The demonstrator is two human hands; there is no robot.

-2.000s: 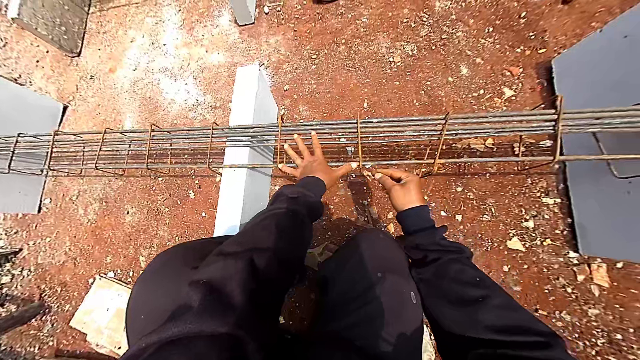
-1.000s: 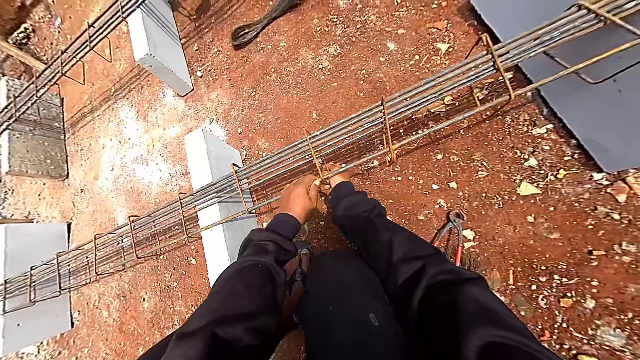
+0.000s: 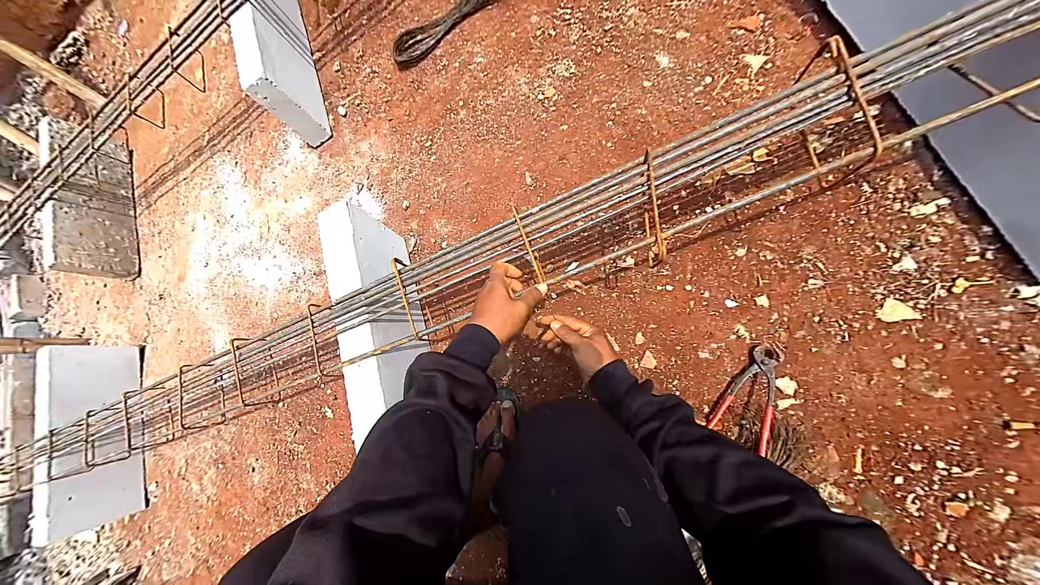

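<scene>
A long rebar cage point(image 3: 585, 207) of steel bars and bent stirrups runs diagonally across the view. My left hand point(image 3: 505, 305) grips its near bar where a rusty stirrup point(image 3: 528, 245) meets it, thumb and fingers around the joint. Just below and to the right, my right hand point(image 3: 575, 337) has thumb and forefinger pinched together; whether a thin tie wire is between them cannot be told. Red-handled end-cutting pincers point(image 3: 756, 382) lie on the soil to the right of my right sleeve, jaws away from me.
Light blocks point(image 3: 361, 244) point(image 3: 280, 69) point(image 3: 91, 431) and a rough concrete block point(image 3: 89, 211) stand at the left, some under the cage. A second rebar cage point(image 3: 106, 118) crosses the upper left. A wire bundle point(image 3: 435, 32) lies at the top. A grey slab point(image 3: 975, 114) is at right.
Two seconds ago my left hand was spread on the bars; now it is closed around the near bar. My right hand has come away from the cage. The view has turned.
</scene>
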